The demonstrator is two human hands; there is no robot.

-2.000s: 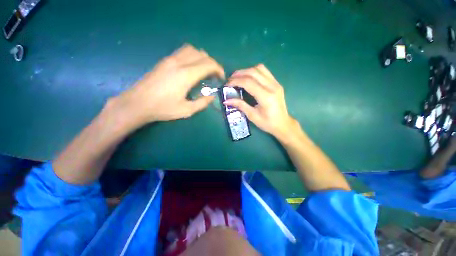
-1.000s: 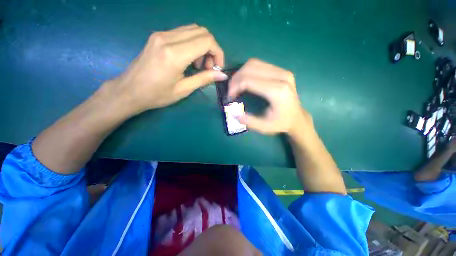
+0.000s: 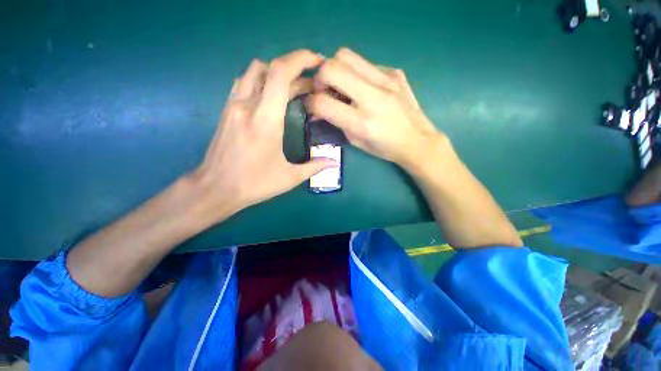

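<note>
A phone unit [image 3: 324,138] lies upright to my view on the green tabletop, its dark upper part under my fingers and a bright white rectangle [image 3: 326,168] at its near end. My left hand [image 3: 262,134] is on it, the thumb on the white area and the fingers arched to the upper end. My right hand [image 3: 371,109] covers the upper end with bent fingers, its fingertips meeting the left ones. Any small part between the fingertips is hidden.
The green tabletop [image 3: 145,94] spreads around the phone. Black phones with white rectangles [image 3: 641,112] are heaped at the right edge. A black item with a round part [image 3: 576,13] lies at the top right. Another person's blue sleeve [image 3: 605,223] is at the right. Cartons [image 3: 625,293] are below.
My left thumb has moved down from the upper end onto the white area. My right thumb has moved up from it to the upper end. The small pale part at my left fingertips no longer shows.
</note>
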